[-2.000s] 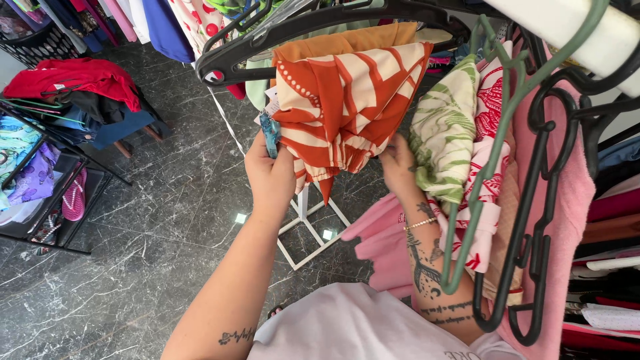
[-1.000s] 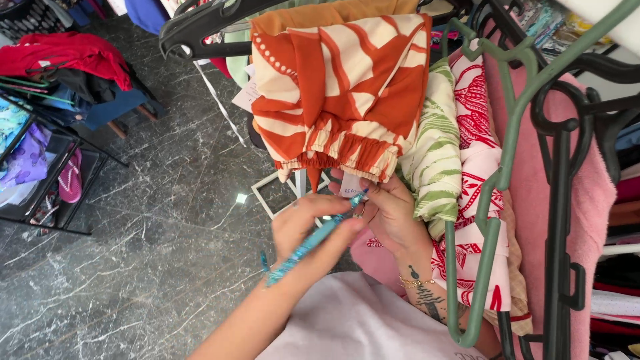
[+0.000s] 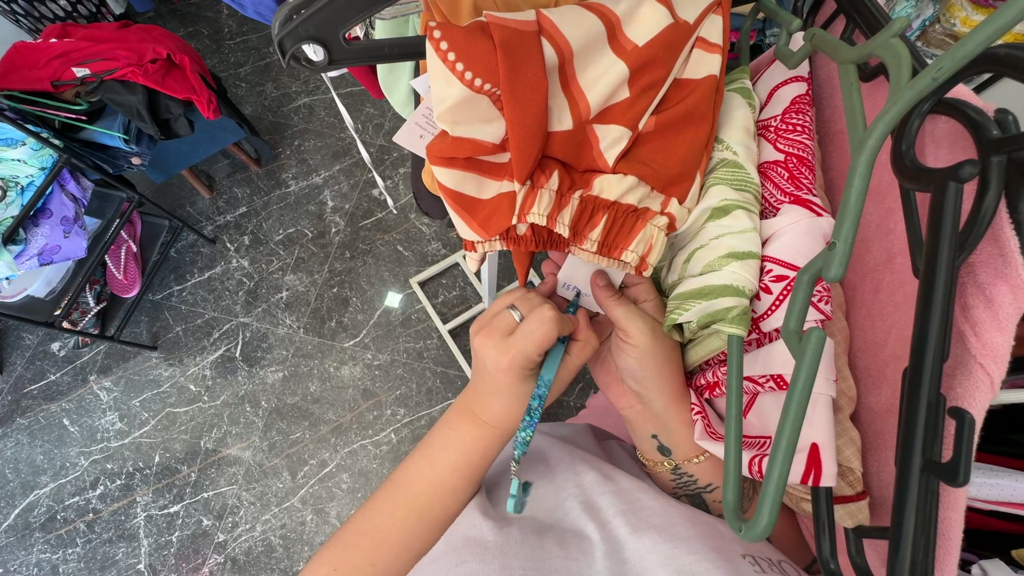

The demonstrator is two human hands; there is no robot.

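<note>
My left hand (image 3: pixel 524 340), with a ring on one finger, grips a glittery turquoise pen (image 3: pixel 534 404), its tip on a small white tag (image 3: pixel 582 282) that bears handwriting. The tag is held between the thumb and fingers of my right hand (image 3: pixel 636 336). Just above both hands hangs an orange and cream patterned garment (image 3: pixel 576 136) with a gathered elastic edge, the tag at that edge. A black hanger (image 3: pixel 368 50) shows at the garment's upper left. Part of my right fingers is hidden behind the tag and the garment.
Green-and-white (image 3: pixel 716 240) and red-and-white (image 3: pixel 792 264) garments hang close at the right, beside a green hanger (image 3: pixel 844 232), black hangers and a pink towel-like cloth (image 3: pixel 864 320). At the left stand a black rack (image 3: pixel 148 200) with clothes and pink flip-flops (image 3: pixel 126 256). A white metal frame (image 3: pixel 448 296) is below.
My hands have come together below the garment's gathered edge. Two seconds ago they were apart at its two sides, the turquoise pen in my left hand; now its tip is on the tag.
</note>
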